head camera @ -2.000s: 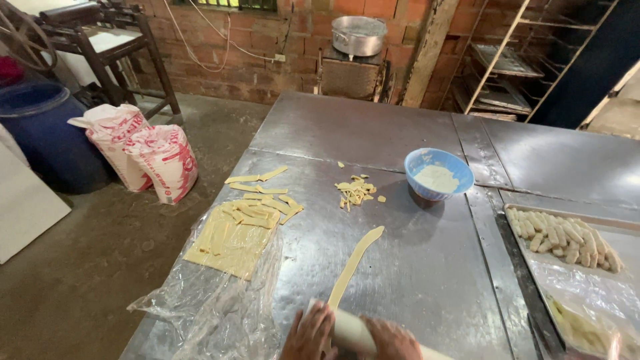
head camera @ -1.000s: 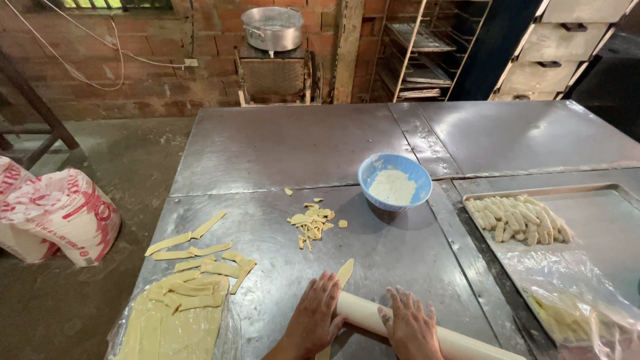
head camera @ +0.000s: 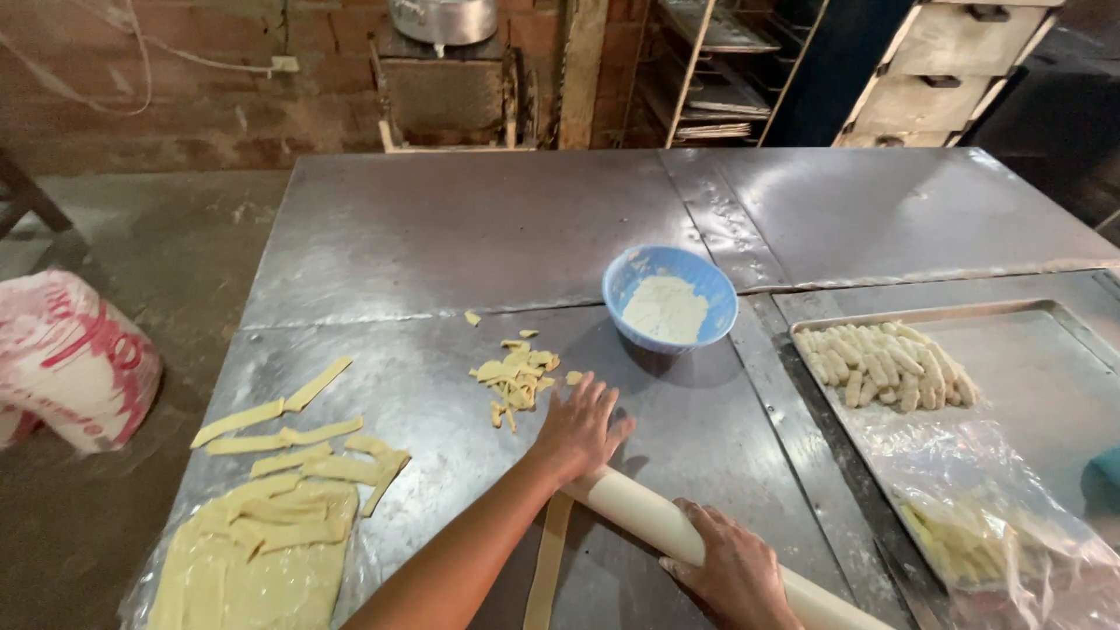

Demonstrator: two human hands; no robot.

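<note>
A thick white rolling pin [head camera: 647,512] lies slantwise over a narrow dough strip [head camera: 549,560] on the metal table. My left hand [head camera: 582,429] rests on the pin's upper left end, fingers spread. Farther along, my right hand [head camera: 731,564] is curled over the pin. Beyond my left hand lie small dough scraps [head camera: 516,376], and a blue bowl [head camera: 669,297] of white flour stands behind them. At the left, cut dough strips [head camera: 297,437] lie by and on a flat dough sheet [head camera: 254,569] on clear plastic.
At the right, a metal tray [head camera: 1032,350] holds a pile of short floured dough pieces [head camera: 884,363] and more pieces under clear plastic [head camera: 971,490]. Printed sacks [head camera: 74,359] stand on the floor at the left. Behind the table are a metal pot [head camera: 444,19] and a tray rack [head camera: 713,70].
My left hand has moved forward, with the pin's left end now farther from me. The strip shows on the near side of the pin. The view has swung to the right since the earliest frame.
</note>
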